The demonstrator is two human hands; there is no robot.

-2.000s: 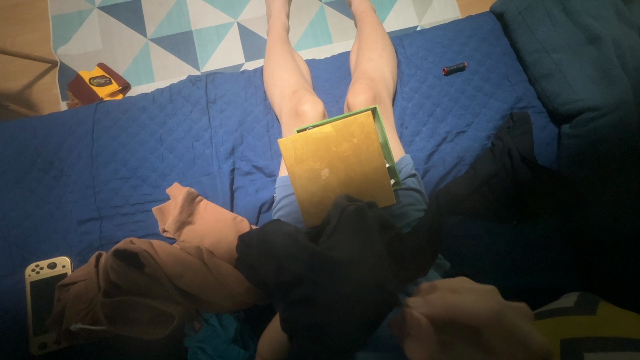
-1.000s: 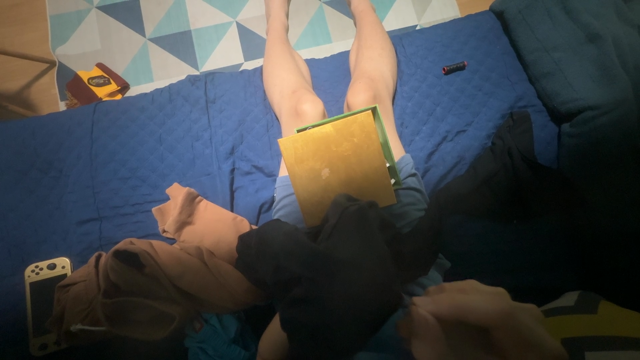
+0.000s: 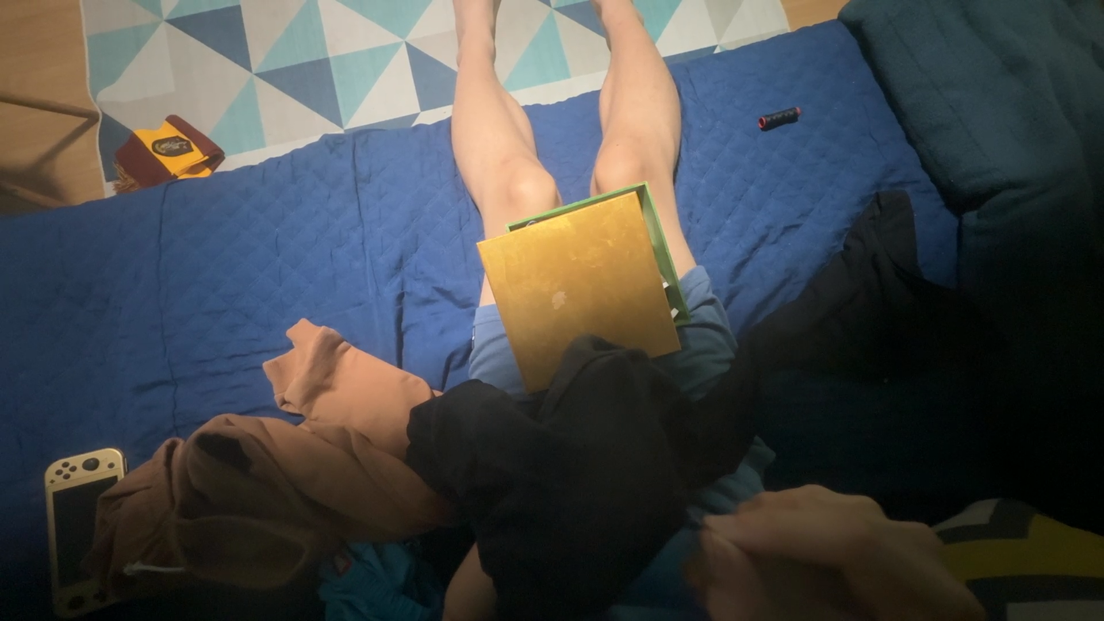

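Black cloth (image 3: 595,466) is bunched over the lap. Near its lower right side my right hand (image 3: 828,552) is raised, blurred, with thumb and fingers close together; whether something thin is between them cannot be told. A piece of bare forearm (image 3: 470,586) shows at the bottom, left of the cloth, and my left hand is out of sight. A flat gold box lid (image 3: 586,285) rests askew over a green box (image 3: 660,241) on the thighs, its near edge partly under the black cloth. Small white items show at the green box's right side.
A black spool (image 3: 780,118) with red ends lies on the blue quilted cover (image 3: 259,259). At left are a brown garment (image 3: 345,457) and a handheld game console (image 3: 82,526). A maroon and yellow scarf (image 3: 172,151) lies near the patterned rug (image 3: 293,60). Dark cushions (image 3: 975,112) stand right.
My right hand has shifted slightly to the right. The black cloth, the box and the spool have not plainly moved.
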